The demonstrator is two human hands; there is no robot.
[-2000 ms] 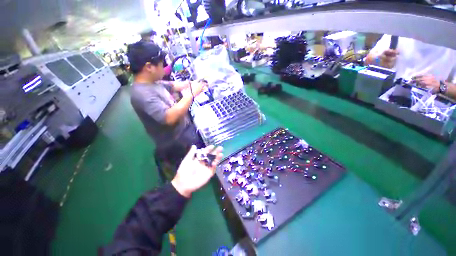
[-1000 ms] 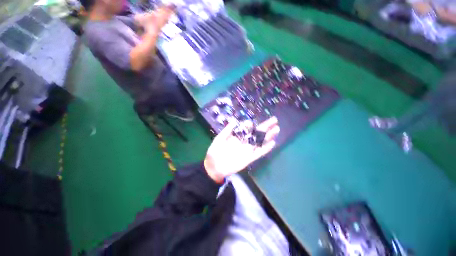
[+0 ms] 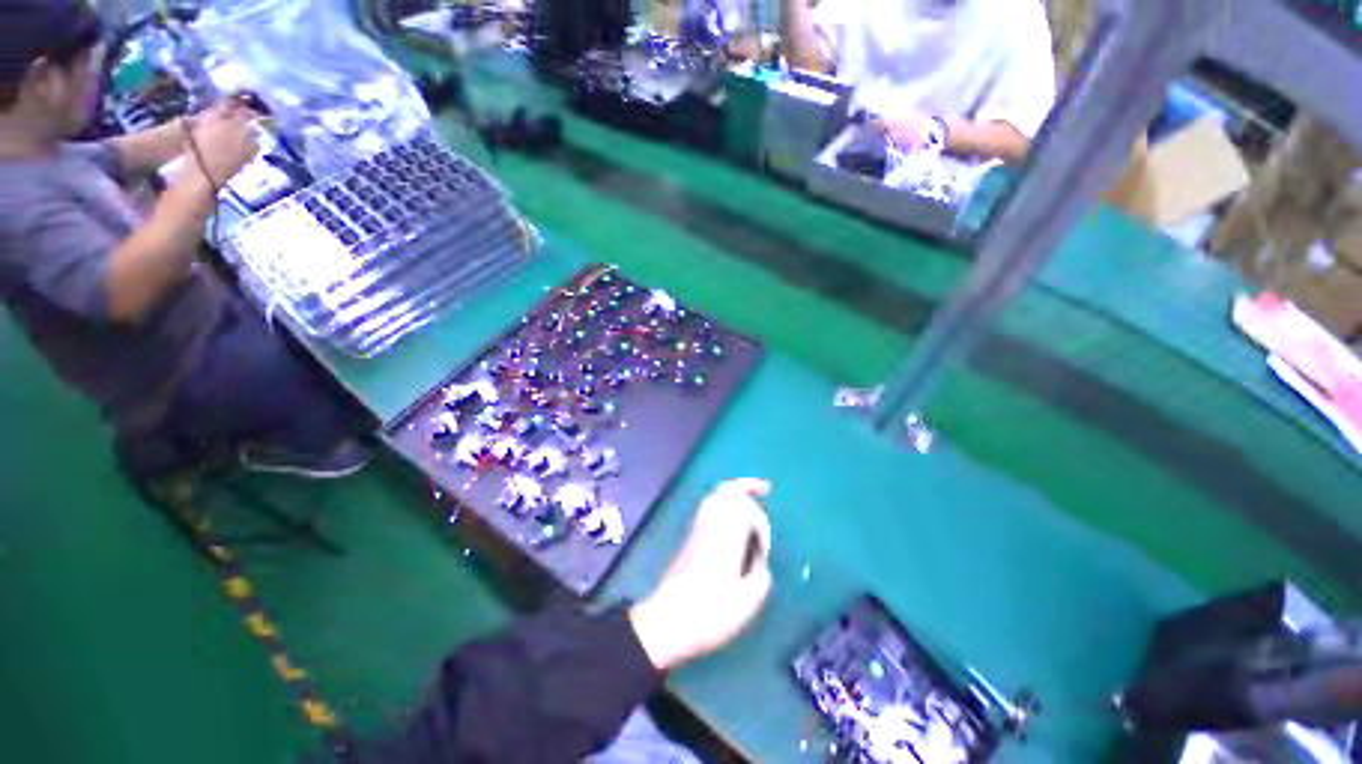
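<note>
My left hand [image 3: 717, 582] reaches in from the lower left over the bench's near edge. Its fingers are curled, with a small dark part partly showing between them; the fingers hide most of it. A black chassis [image 3: 889, 679] with metal bits lies on the green bench mat to the right of the hand, cut off by the bottom edge. A thin rod-like tool [image 3: 998, 699] lies along its right side. A black tray [image 3: 665, 448] to the upper left of the hand carries many small silver-and-black motor assemblies [image 3: 575, 500] with red leads. My right hand is out of the picture.
A seated person [image 3: 90, 254] works at left beside stacked clear blister trays [image 3: 389, 224]. Another person [image 3: 956, 75] sits across the line by an open box [image 3: 896, 187]. A grey post [image 3: 1031, 224] rises behind the bench. A black block-like object [image 3: 1210, 649] stands at lower right.
The view has swung right and down from the neighbour towards the chassis. My left hand, palm up with small motor parts before, has turned and curled its fingers, now nearer the chassis.
</note>
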